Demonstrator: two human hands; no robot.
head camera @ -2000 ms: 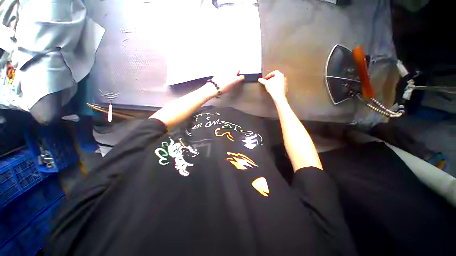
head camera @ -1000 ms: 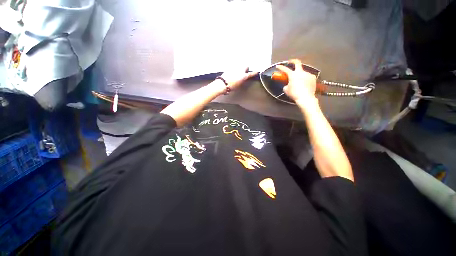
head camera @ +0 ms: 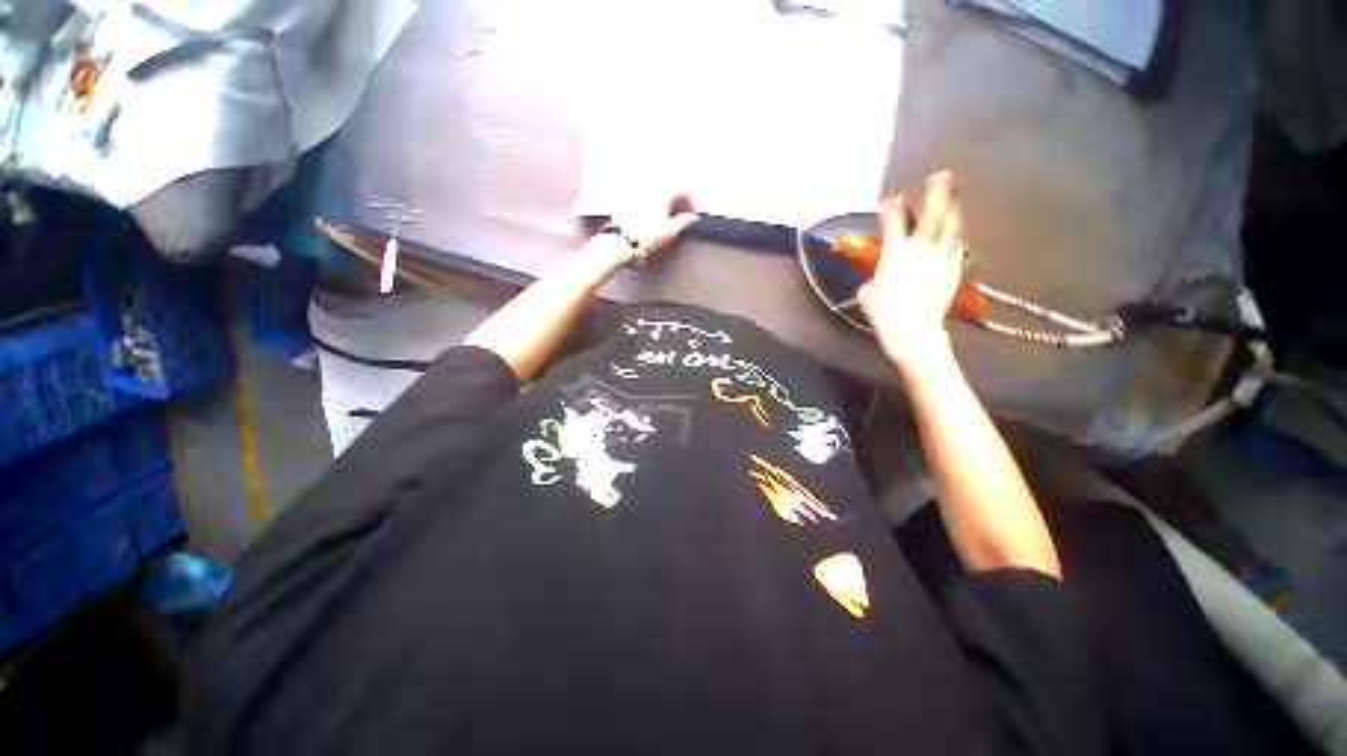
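A pale garment panel [head camera: 746, 126] lies on the grey ironing table, overexposed white, with a narrow dark strip along its near edge. My left hand [head camera: 655, 236] is at that near edge, left of the iron; its fingers are small and blurred, and I cannot tell if they pinch the cloth. My right hand [head camera: 916, 273] is over the orange handle of the steam iron [head camera: 830, 281], with its palm on the handle and its fingers stretched forward. The iron's pointed front is at the panel's near right corner.
Crumpled pale garments [head camera: 222, 118] hang at the upper left. Another pale piece with dark edges [head camera: 1086, 33] lies at the upper right. The iron's pale hose [head camera: 1049, 322] runs right. Blue crates [head camera: 89, 473] stand at the lower left. A small white tag [head camera: 389, 266] is at the table's near left edge.
My right hand went from the panel's edge to the iron, which moved from its place at the right to the panel's near right corner. The view has shifted, showing more of the upper right.
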